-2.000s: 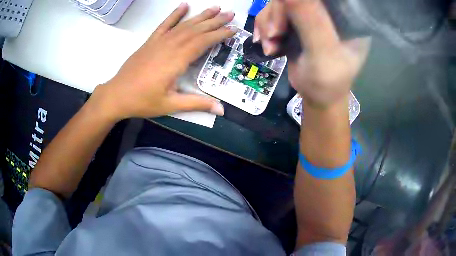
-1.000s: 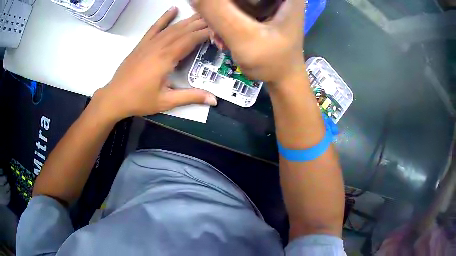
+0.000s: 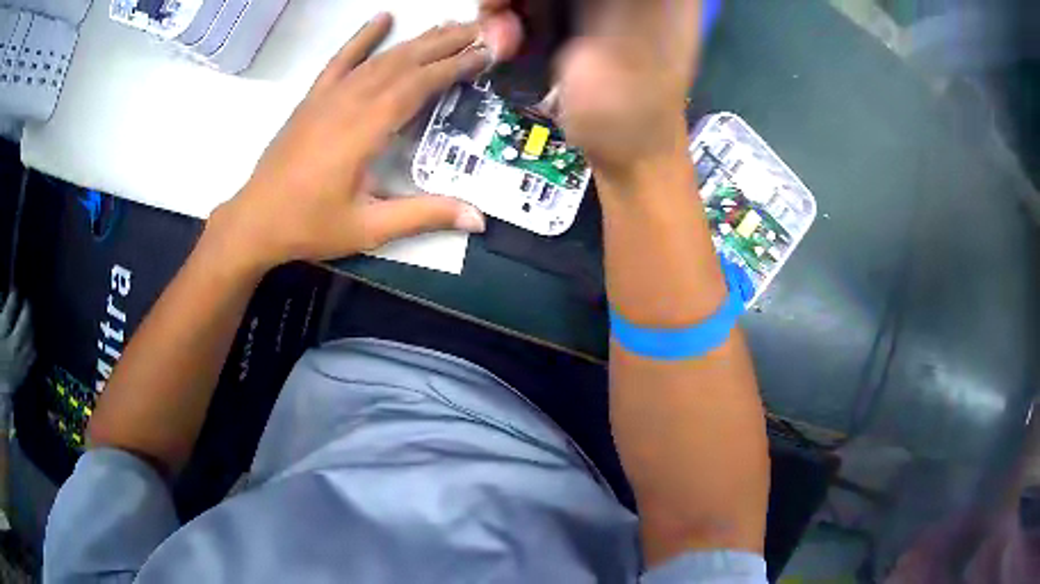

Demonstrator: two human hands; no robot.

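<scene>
A white housing half shell (image 3: 496, 188) lies open side up in front of me. It holds a green circuit board (image 3: 559, 167) with a yellow transformer (image 3: 536, 140). My left hand (image 3: 342, 148) lies flat with fingers spread, fingertips at the housing's upper left edge and thumb near its lower left side. My right hand (image 3: 622, 103) is blurred and closed around the dark electric screwdriver (image 3: 542, 34) above the housing's upper edge. The picture's top edge cuts off the tool. Its bit tip cannot be made out.
A second open housing (image 3: 787, 200) with a green board lies right of my right wrist, on the dark green bench top (image 3: 901, 240). Stacked white housings (image 3: 234, 34) stand at upper left on a white sheet (image 3: 148, 126). A slotted white part (image 3: 34, 57) is at the far left.
My right hand moved left from beyond the housing to over it, then slightly up, exposing more of the board. The second housing shows more fully. My left hand stays nearly still.
</scene>
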